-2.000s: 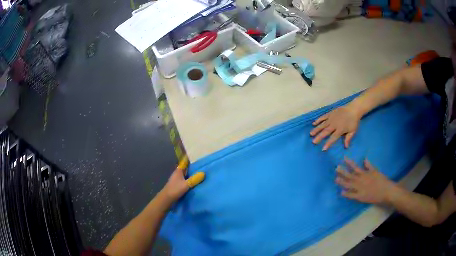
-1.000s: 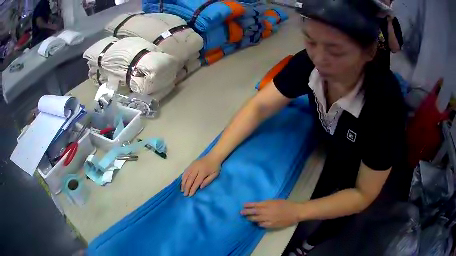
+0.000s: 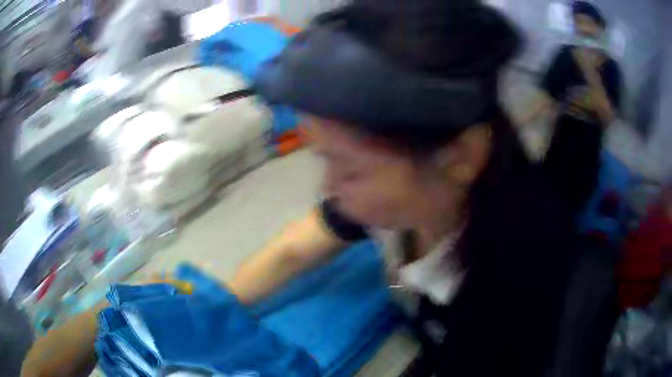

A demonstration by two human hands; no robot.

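The blue fabric (image 3: 199, 331) is raised at its near end, with its stacked, pleated edges showing at the lower left. The rest lies along the table towards the other person. My left forearm comes in at the lower left. My left hand (image 3: 179, 286) is mostly hidden behind the raised end; a blurred yellow-covered finger shows over its top edge, gripping it. My right hand is not in view. Another person (image 3: 398, 169) leans in close over the fabric, one arm reaching behind the raised part; that person's hands are hidden.
Cream bundles (image 3: 199, 140) with dark straps are on the table (image 3: 273, 191) at the upper left, with blue-and-orange bundles (image 3: 247, 46) behind. Blurred trays and papers (image 3: 29, 239) lie at the left. A second person (image 3: 586, 96) stands at the back right.
The fabric's near end has risen and folded up, with my left hand now at it. The other person has bent closer. The view has moved and blurred.
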